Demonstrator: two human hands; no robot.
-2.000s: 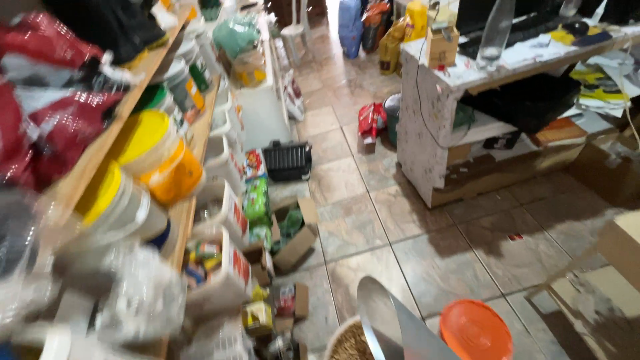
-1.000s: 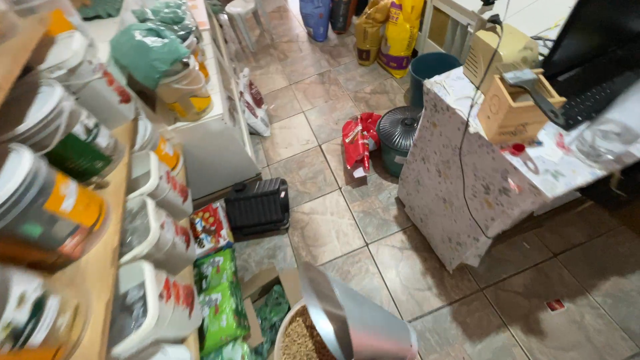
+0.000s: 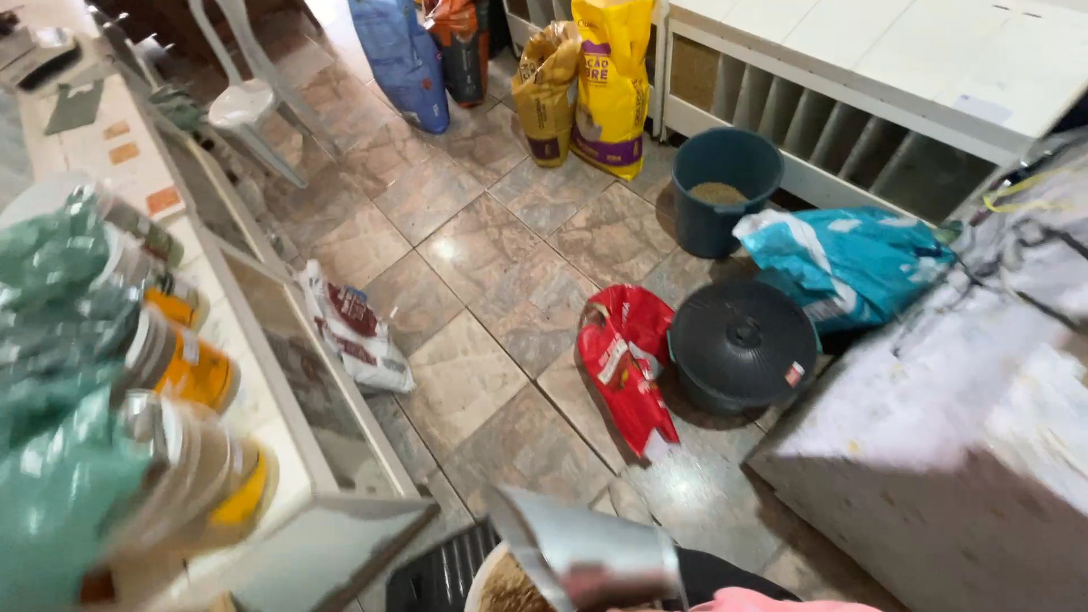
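Note:
A shiny metal scoop (image 3: 595,544) leans over a light round container of brown pellets or grain (image 3: 510,586) at the bottom centre. Neither of my hands can be made out, so what holds the scoop is hidden. Pink cloth (image 3: 765,600) shows at the bottom edge, beside a dark rounded shape. Ahead on the tiles lies a red plastic bag (image 3: 625,365), touching a black lidded bin (image 3: 742,340). Behind it, a dark green bucket (image 3: 727,191) has grain at its bottom, and a turquoise bag (image 3: 858,263) rests against the bin.
A counter with stacked tubs (image 3: 183,357) and green plastic bags (image 3: 68,476) runs along the left. A white bag (image 3: 353,331) lies by its base. A white plastic chair (image 3: 242,106), yellow sack (image 3: 612,85) and blue sack (image 3: 399,64) stand farther off. A pale counter block (image 3: 918,476) is right.
The view has moved forward through the room, past the shelf of buckets. The scoop and container have stayed low in the picture. The green bucket and turquoise bag now show more fully.

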